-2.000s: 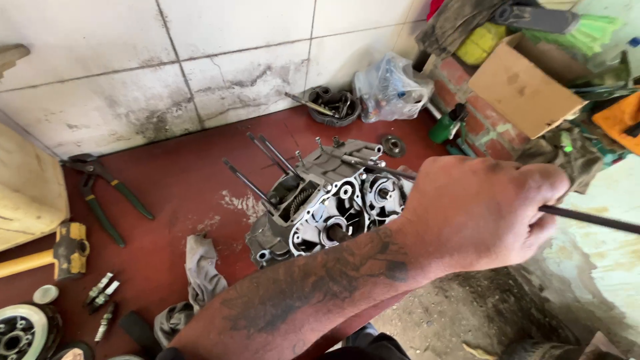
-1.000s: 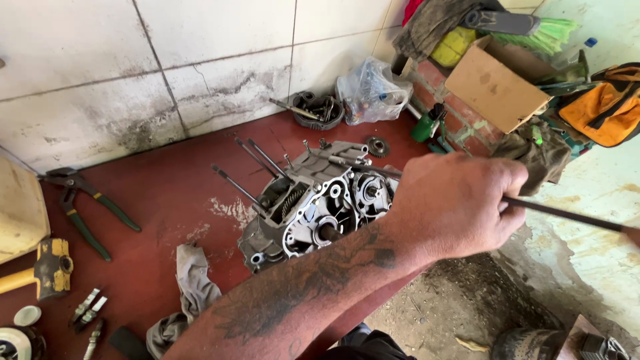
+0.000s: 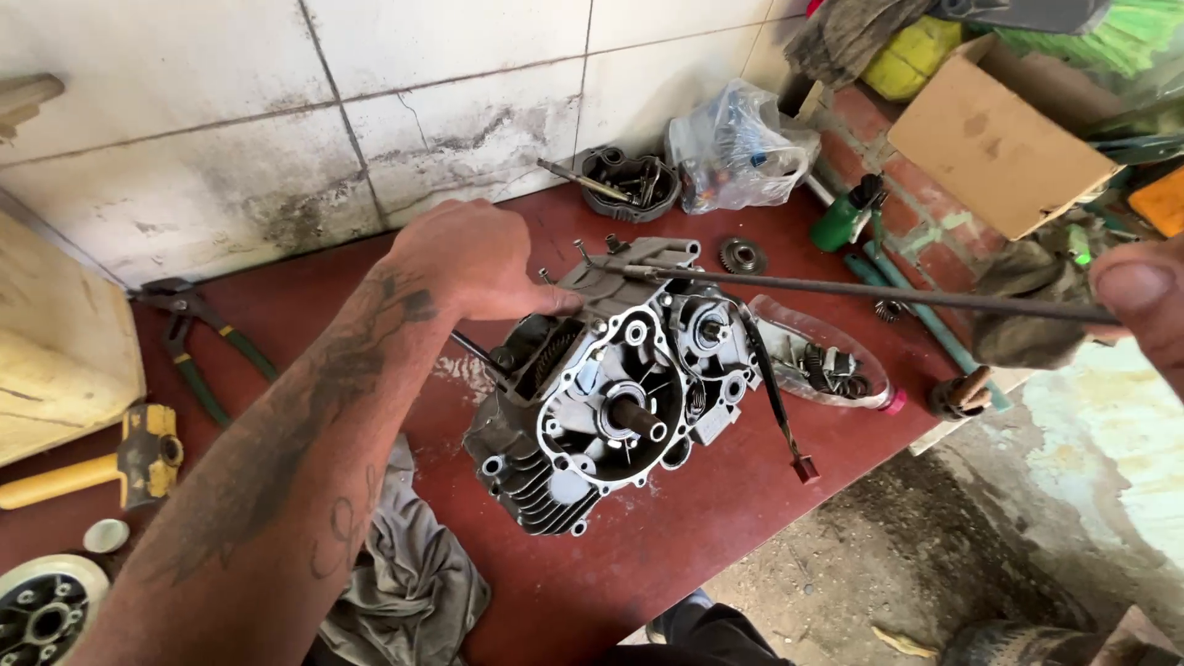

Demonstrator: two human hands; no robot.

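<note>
A motorcycle engine crankcase [image 3: 606, 398] lies on the red tabletop, its open side up, with a shaft end standing in the middle. My left hand [image 3: 472, 259] is clenched at its upper left, over the long studs, thumb on the case; the other fingertips are hidden. At the right edge, my right hand [image 3: 1142, 291] grips the end of a long thin metal rod [image 3: 879, 294]. The rod's far end meets a small metal fitting [image 3: 638, 270] at the top of the case. A black cable with a red connector [image 3: 805, 467] hangs over the case's right side.
Around it lie a gear [image 3: 742, 256], a tray of metal parts [image 3: 631, 185], a plastic bag [image 3: 735, 148], a cut plastic bottle with parts [image 3: 823, 361], a grey rag [image 3: 416, 564], a yellow hammer [image 3: 148, 453] and pliers [image 3: 199, 342]. A cardboard box [image 3: 1004, 139] sits on bricks.
My left hand has left the rod and moved left onto the crankcase by the studs. My right hand has come into clear view at the rod's end. The rod still reaches the case top.
</note>
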